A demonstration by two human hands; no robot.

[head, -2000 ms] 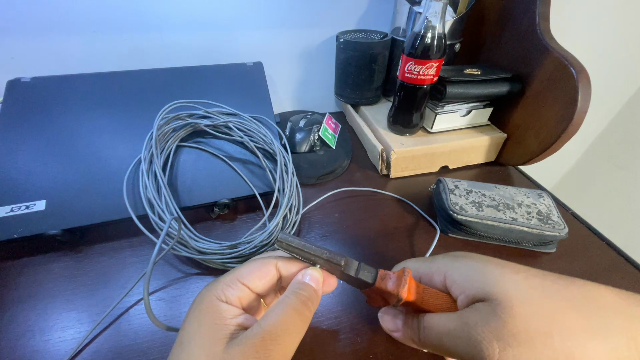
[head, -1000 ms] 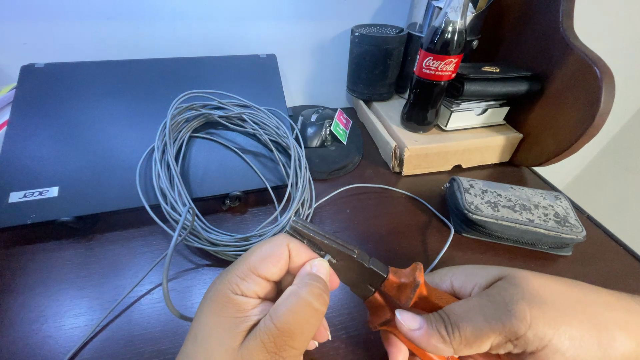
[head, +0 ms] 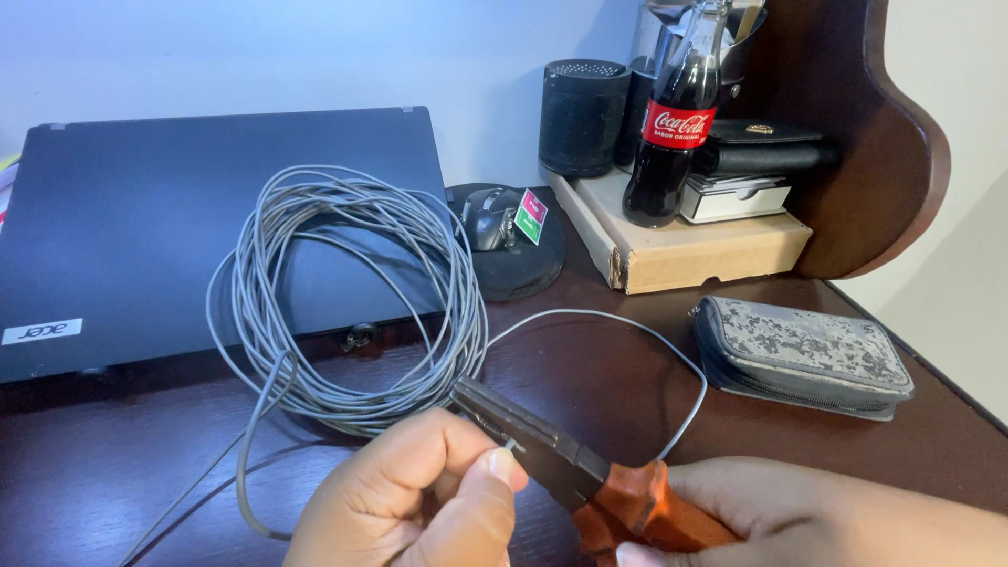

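My right hand [head: 772,512] is closed around the orange handles of a pair of pliers [head: 551,445], whose dark metal jaws point up and left. Between thumb and forefinger my left hand [head: 425,496] pinches a thin cable end [head: 512,446], its tip against the side of the jaws; most of that piece is hidden by the fingers. Behind the hands a large coil of grey cable [head: 362,402] lies partly on a closed Acer laptop [head: 157,205]. One strand curves from the coil to the right and passes down behind the pliers' handles.
A zipped, worn grey case [head: 811,354] lies at the right. Farther back, a cardboard box [head: 709,256] carries a Coca-Cola bottle [head: 677,126], a black cylinder [head: 584,118] and a black wallet [head: 764,150]. A mouse [head: 490,219] rests on a round black pad [head: 520,272].
Two seconds ago the pliers lay flatter and showed a narrow side; now their broad side faces me. The left fingertips have shifted from the jaw tips toward the middle of the jaws.
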